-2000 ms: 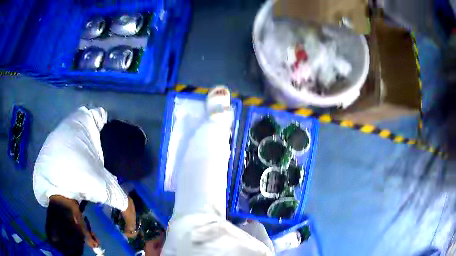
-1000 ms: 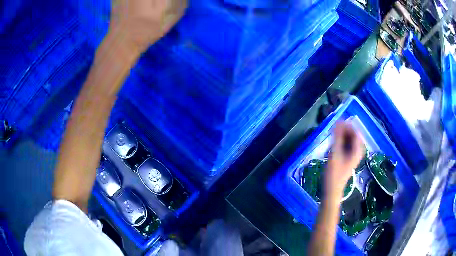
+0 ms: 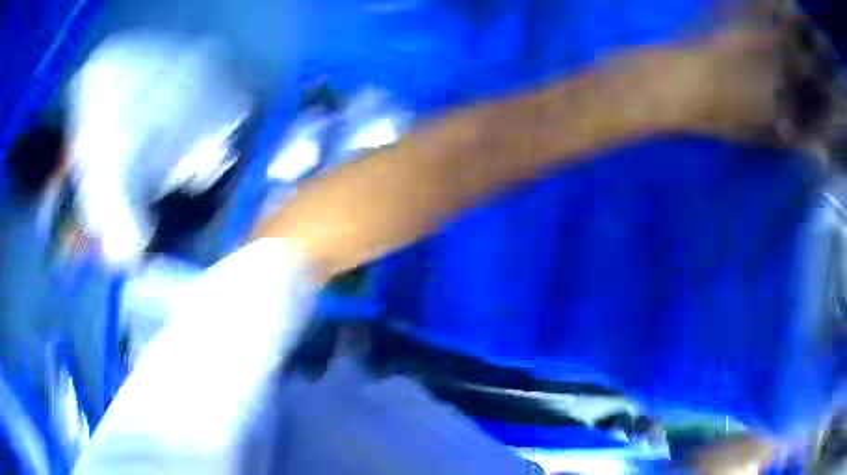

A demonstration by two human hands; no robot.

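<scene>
The view is heavily blurred. My left arm reaches from a white sleeve at lower left across to the upper right. My left hand (image 3: 789, 83) is a smear near the right edge, over the blue crates (image 3: 604, 269); its fingers and anything in it cannot be made out. A skin-coloured patch at the bottom right edge looks like my right hand (image 3: 738, 455), small and blurred, with its grip unclear. Bright silver covers (image 3: 295, 158) show behind my left forearm, left of the stack.
A person in white (image 3: 139, 139) is bent over at the upper left, close to my left sleeve. A dark strip and a whitish-and-blue edge (image 3: 594, 456) run along the bottom right. Pale clothing is at the bottom centre.
The view has swung round. My left arm now stretches to the right across the stack instead of upward. The crate of green housings is no longer clearly seen, and the other person is back in view.
</scene>
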